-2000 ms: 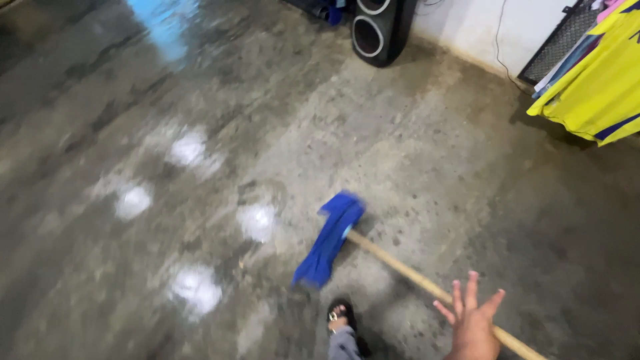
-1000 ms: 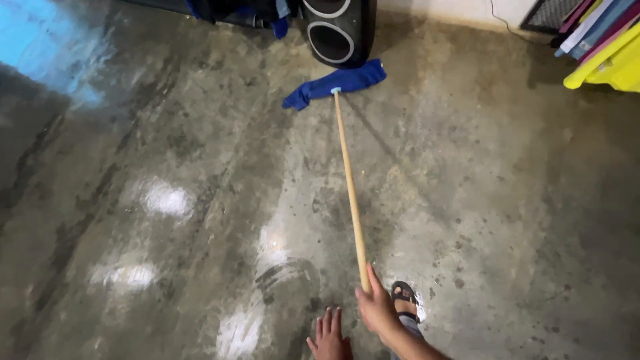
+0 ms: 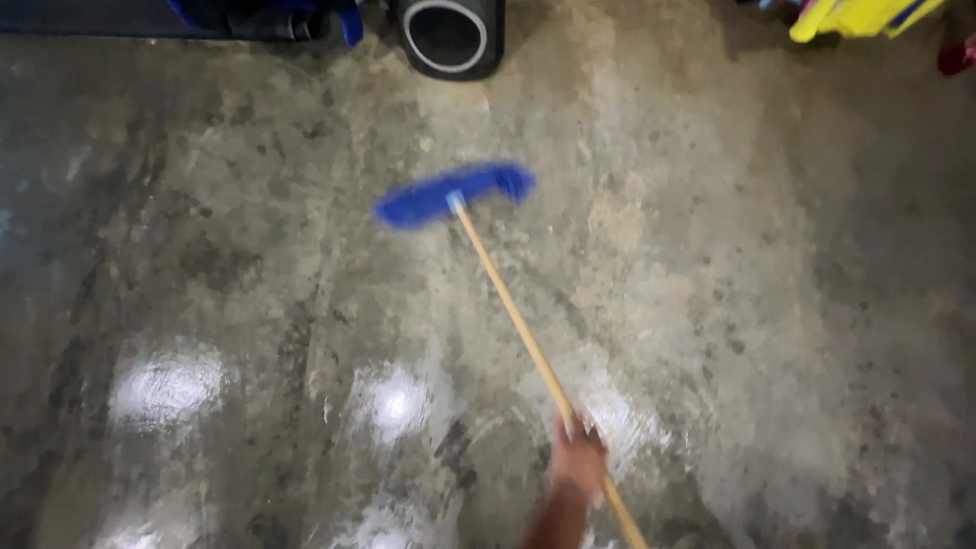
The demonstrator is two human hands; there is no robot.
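A blue cloth [image 3: 457, 194] covers the head of a floor wiper or mop on the concrete floor; it is blurred. From a pale blue socket [image 3: 455, 201] at its middle, a light wooden handle [image 3: 512, 309] slants down to the lower right edge. My left hand [image 3: 579, 456] is closed around the lower part of this handle, its forearm entering from the bottom. Motion blur hides the finger detail. The handle's end lies outside the view, and so does my right hand.
A black loudspeaker [image 3: 446, 72] with a pale ring stands at the top. Dark and blue items [image 3: 305, 24] lie left of it. Yellow cloth [image 3: 862, 19] hangs at the top right, near a red object [image 3: 957, 57]. The concrete floor [image 3: 686, 252] shines in patches.
The blue cloth head has moved from close by the loudspeaker back towards me. My left hand, open off the handle before, now grips it. My right hand has left the view.
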